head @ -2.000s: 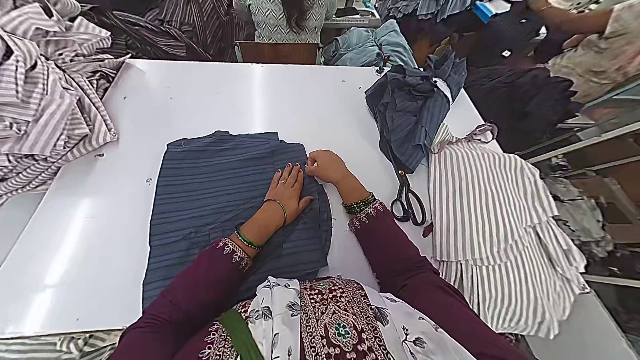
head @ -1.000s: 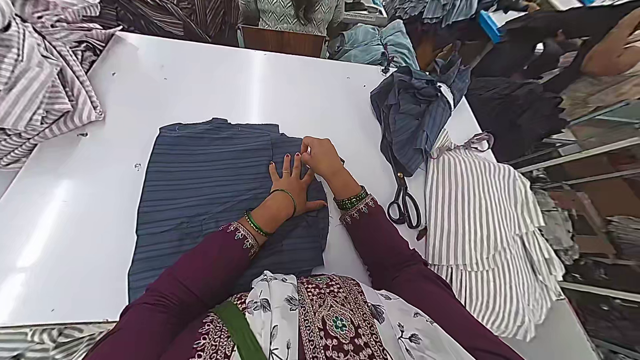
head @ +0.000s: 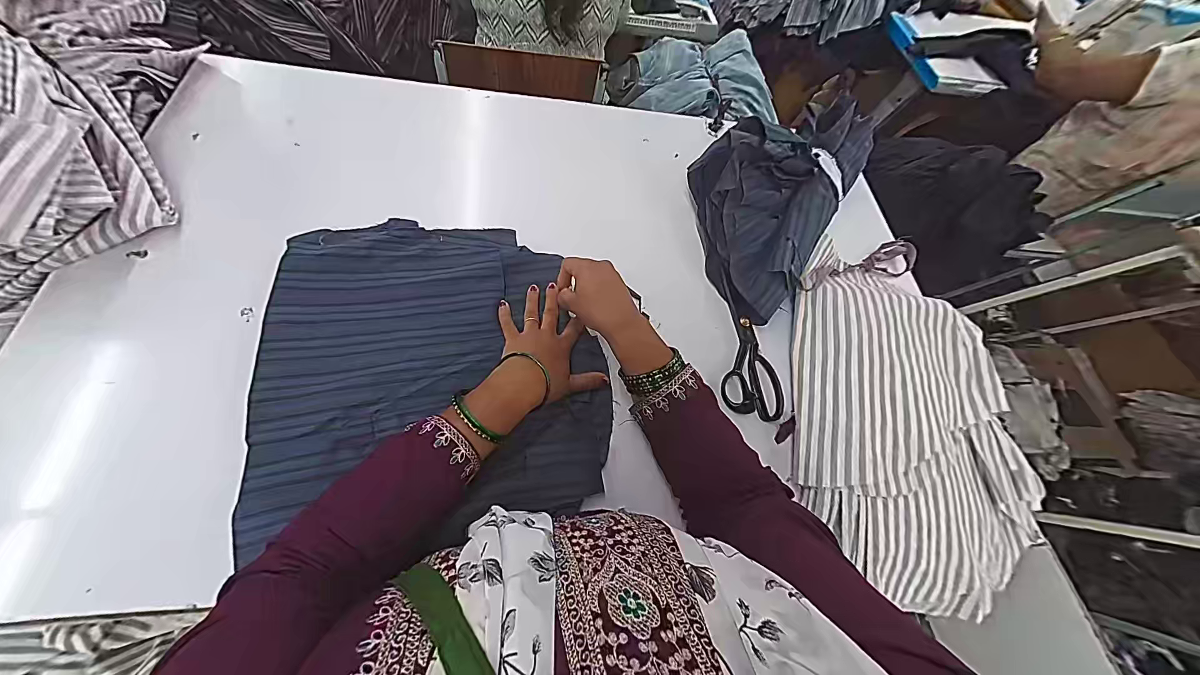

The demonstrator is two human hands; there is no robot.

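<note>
A dark blue striped fabric piece (head: 394, 356) lies flat on the white table (head: 375, 131). My left hand (head: 539, 352) rests on its right part with the fingers spread and the palm down. Just beside it, at the fabric's upper right edge, my right hand (head: 600, 295) has its fingers curled with thumb and forefinger together; what they pinch is mostly hidden, probably the fabric's edge. Black-handled scissors (head: 753, 380) lie to the right of my right forearm, their blades under a crumpled dark blue cloth (head: 769, 206).
Grey-and-white striped fabric (head: 891, 403) is stacked along the table's right side. More striped cloth (head: 66, 178) is heaped at the left. Beyond the far edge are a folded light blue garment (head: 698, 80) and a person's patterned top (head: 544, 26). Another person's arm (head: 1087, 70) shows at upper right.
My left hand has spread its fingers wider on the fabric. My right hand stays at the fabric's upper right edge, with its fingers more curled over.
</note>
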